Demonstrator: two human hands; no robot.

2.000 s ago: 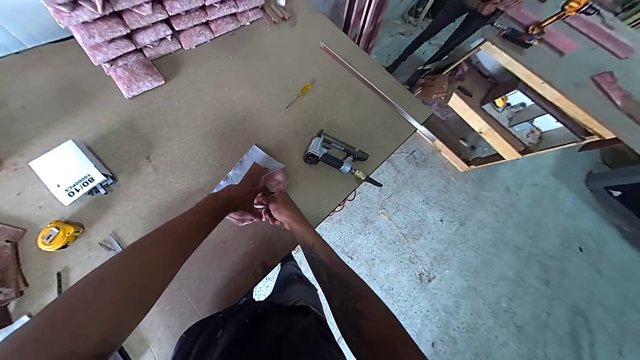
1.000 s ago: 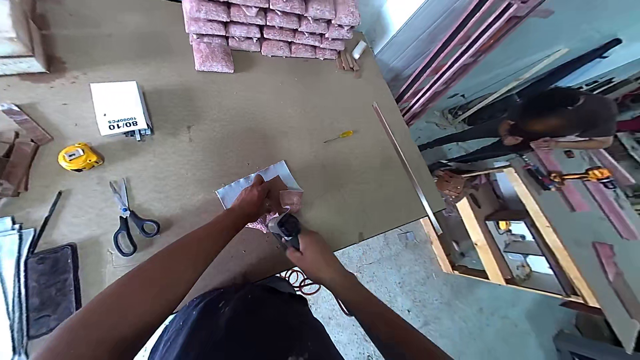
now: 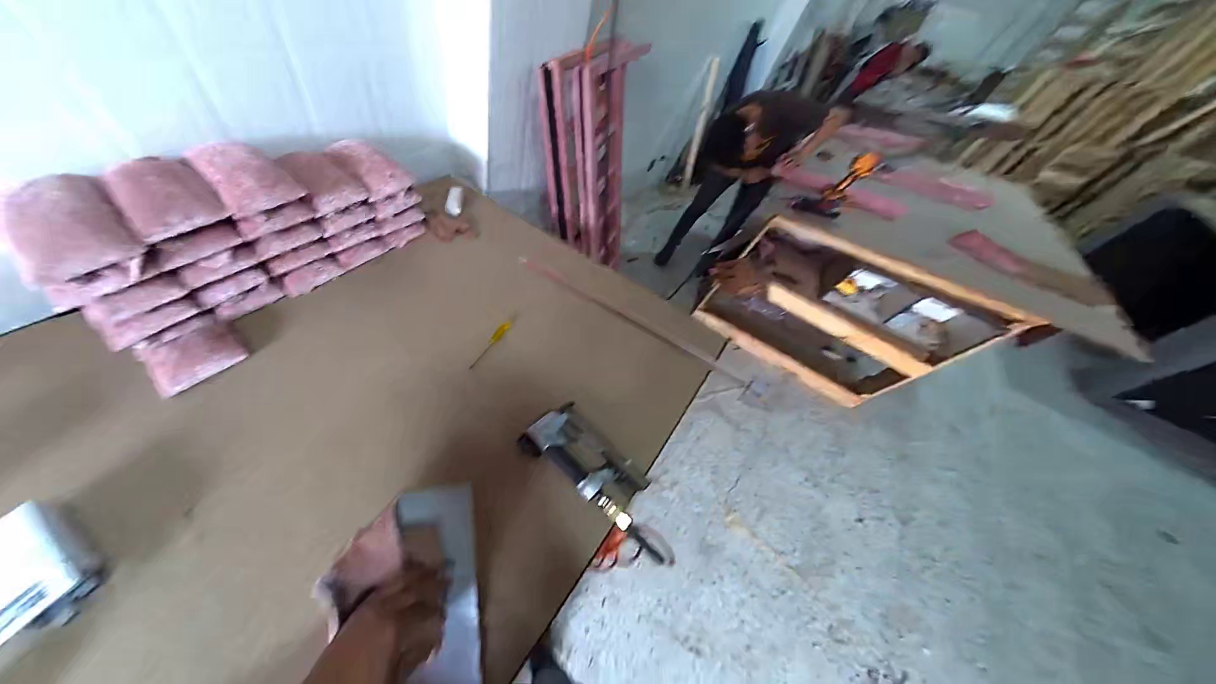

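Observation:
My left hand (image 3: 408,608), blurred, comes in from the bottom and grips a piece of pink fabric (image 3: 366,565) with a flat grey-white strip or panel (image 3: 458,570) along its right side. My right hand is out of view. A pneumatic stapler (image 3: 579,456) with a brass hose fitting lies at the table's right edge, up and to the right of my left hand, with no hand on it. Farther up the table is a yellow-handled screwdriver (image 3: 499,332).
Stacked pink padded pieces (image 3: 256,228) stand against the wall at the back left. A long thin strip (image 3: 617,309) runs near the table's right edge. A white box (image 3: 38,560) sits at far left. Beyond are a wooden frame (image 3: 845,337) and a person (image 3: 760,142) bending over another table.
One second ago my right hand held the stapler against the work; now the stapler lies let go on the table and that hand has left view. The view has swung far up and right.

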